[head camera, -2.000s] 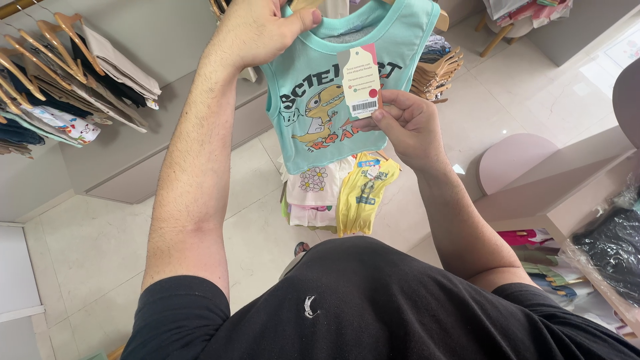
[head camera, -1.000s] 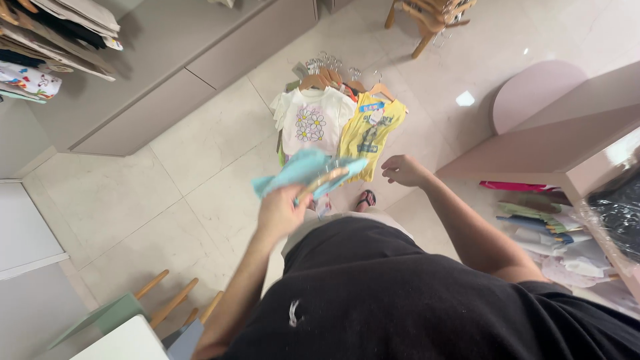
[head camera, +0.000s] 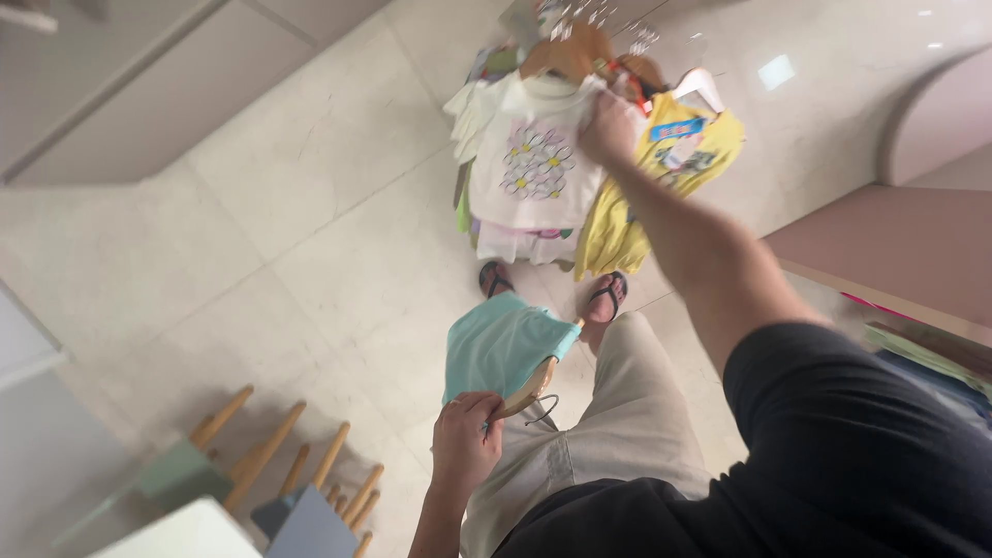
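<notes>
My left hand (head camera: 467, 438) grips a wooden clothes hanger (head camera: 535, 387) with a wire hook; a turquoise sleeveless top (head camera: 496, 345) hangs from it, above my feet. My right hand (head camera: 608, 128) reaches down to the right shoulder of a white shirt with a flower print (head camera: 535, 167). The hand is blurred, and whether its fingers hold the cloth cannot be told. This shirt lies uppermost on a pile of hangered clothes on the floor. Just right of it is a yellow garment (head camera: 666, 170) on a white hanger (head camera: 700, 89). More wooden hangers (head camera: 570, 58) overlap at the top of the pile.
Drawer fronts (head camera: 194, 85) run along the upper left. Small stools with wooden legs (head camera: 271, 438) stand at the lower left beside a white surface (head camera: 186, 535). A pinkish shelf unit (head camera: 891, 248) with folded clothes (head camera: 930, 360) beneath is at the right. My sandaled feet are below the pile.
My right hand has moved from beside my body to the white shirt on the pile. The turquoise top, earlier held up with its tag in my right hand, is now low in my left hand.
</notes>
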